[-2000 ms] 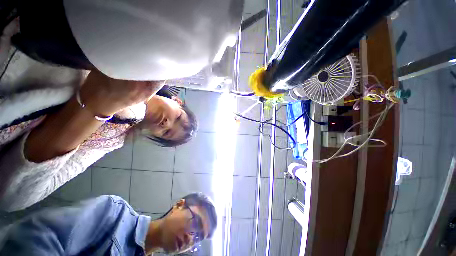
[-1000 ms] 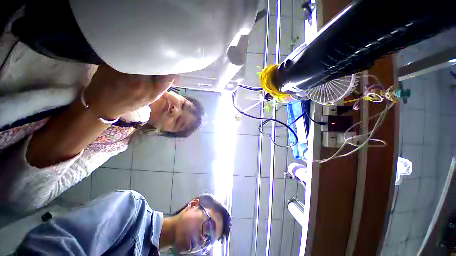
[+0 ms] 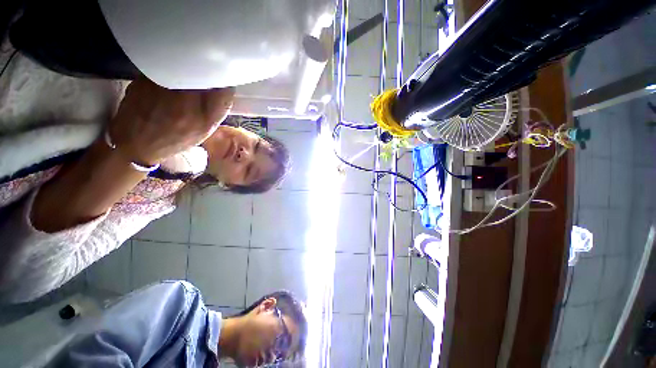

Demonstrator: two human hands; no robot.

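A large smooth white rounded thing (image 3: 208,43), very close to the camera, fills the upper left; I cannot tell what it is. A bare hand (image 3: 169,122) with a bracelet is at its lower edge, fingers partly hidden. It appears to belong to the person in the fluffy white top, not to me. Neither of my own hands can be made out. A thick black cylinder (image 3: 503,65), probably the hanging electric screwdriver, slants across the upper right with a yellow tie (image 3: 389,113) around its end.
The view is turned sideways and looks up. A person in white (image 3: 79,251) and a person in a blue shirt (image 3: 144,327) face this way. A small white fan (image 3: 478,126), tangled wires (image 3: 536,194) and a brown shelf or beam (image 3: 482,302) are at right. Bright lamps hang overhead.
Since one second ago, the white thing, the bare hand and the blue-shirted person have shifted a little left in the picture. The black cylinder is nearly unchanged, after shifting right earlier.
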